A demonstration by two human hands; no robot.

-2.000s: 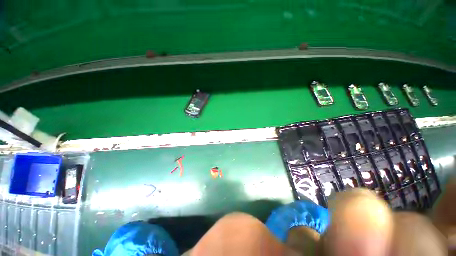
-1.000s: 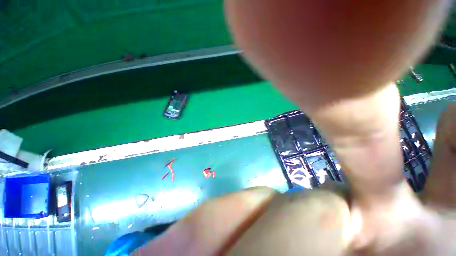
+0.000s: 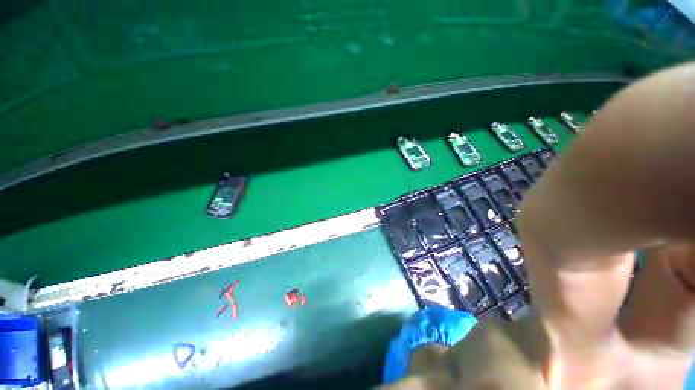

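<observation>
A large blurred hand, apparently my right hand, fills the right side close to the camera and hides part of the black blister tray. Apparently my left hand is blurred at the bottom, beside a blue gathered cuff; the hands overlap. Any object in them is hidden. The tray has rows of pockets, several with dark parts, and lies against the belt's pale edge. Open phone units with green boards lie in a row on the green belt. A dark phone unit lies apart at left.
The chipped whitish edge rail divides belt and bench. Red scraps and a small red curl lie on the bench with a blue triangular outline. A blue bin and a dark unit stand at lower left.
The view has turned, so bench things appear lower and further left. The large finger has dropped from the upper middle to the right side, uncovering the row of open phone units and more tray.
</observation>
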